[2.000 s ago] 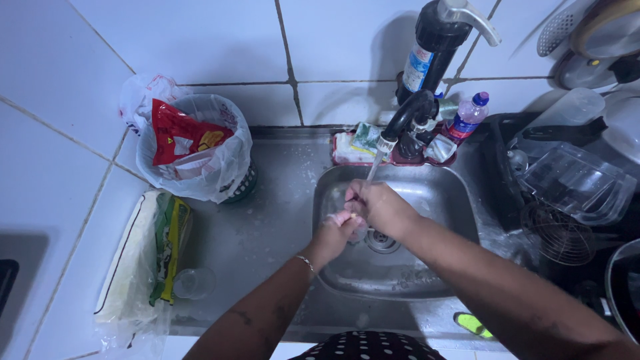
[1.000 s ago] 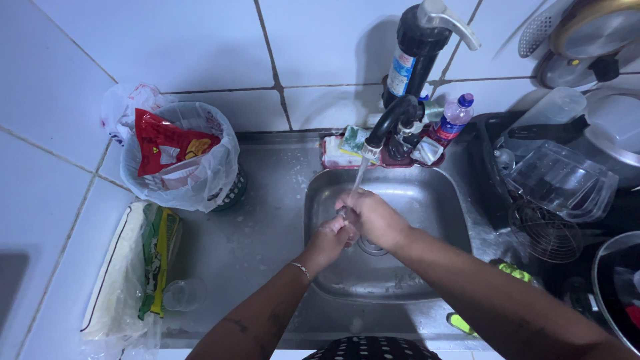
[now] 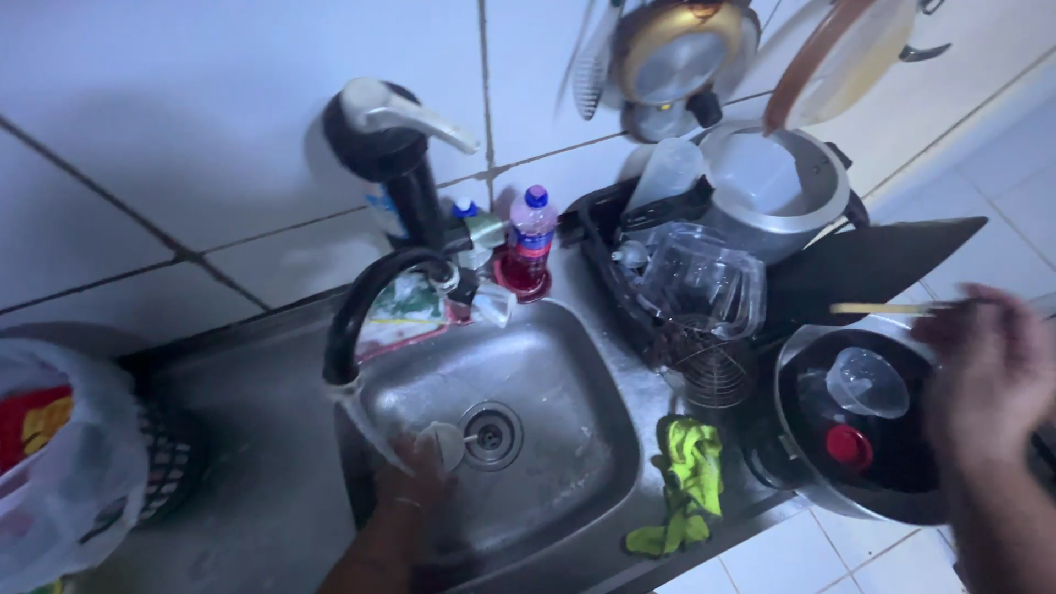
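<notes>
My left hand point(image 3: 421, 466) is low in the steel sink point(image 3: 553, 487), under the water running from the black hose faucet point(image 3: 351, 330). Its fingers hold a small whitish round item point(image 3: 446, 445) beside the drain point(image 3: 490, 436). Far to the right, my right hand point(image 3: 986, 363) is raised over the edge of a large pot point(image 3: 796, 355) and is blurred by motion. A thin light-coloured stick point(image 3: 879, 308) extends left from its fingers. Inside the pot are a clear plastic container point(image 3: 868, 382) and a red cap point(image 3: 849, 448).
A dish rack point(image 3: 590, 256) holds a clear pitcher point(image 3: 701, 276) and a metal pot point(image 3: 775, 186). Yellow-green gloves point(image 3: 685, 487) lie on the counter's right edge. A purple-capped bottle point(image 3: 532, 227) stands behind the sink. At left is a bag-lined bin point(image 3: 74, 462). Pans point(image 3: 672, 58) hang above.
My hands were together under the water; now my right hand is away to the right with a stick, while my left stays in the sink. The view has swung right.
</notes>
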